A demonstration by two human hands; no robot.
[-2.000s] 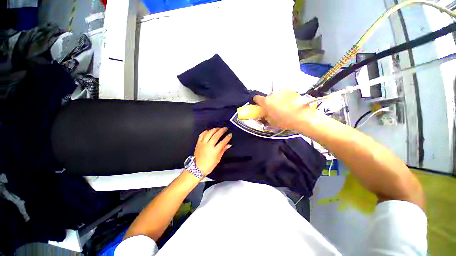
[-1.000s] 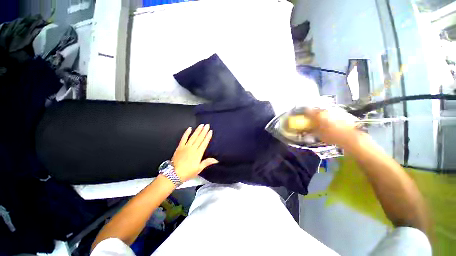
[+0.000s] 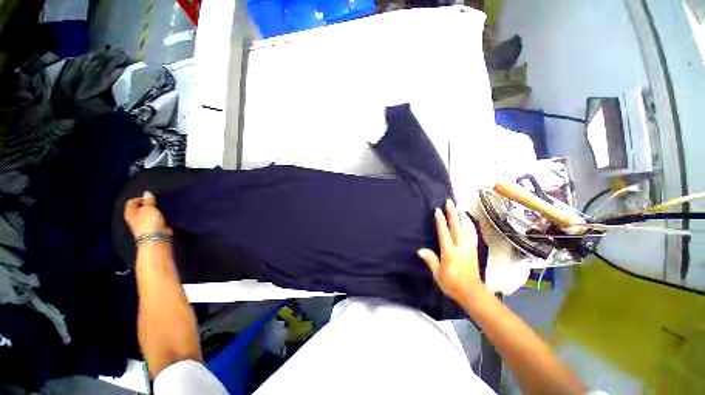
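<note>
The navy garment point(image 3: 309, 224) lies stretched along the dark padded board, with one short sleeve spread beyond it on the white table. My left hand point(image 3: 147, 218) is at the board's left end, fingers closed on the garment's edge. My right hand point(image 3: 458, 251) lies flat on the garment's right part with its fingers apart. The steam iron point(image 3: 533, 208) sits on its rest, to the right of my right hand, touched by neither hand. Only the rounded left end of the board point(image 3: 127, 220) shows from under the cloth.
A heap of navy cloth point(image 3: 77, 231) lies at the left, beside patterned cloth point(image 3: 154, 100). A white rail point(image 3: 212, 85) crosses the left of the white table point(image 3: 348, 85). Hoses and cables point(image 3: 649, 220) run right from the iron. A blue bin point(image 3: 309, 14) is beyond the table.
The iron is now parked at the right and my right hand has left it for the garment. My left hand has moved left, and the garment now covers most of the board.
</note>
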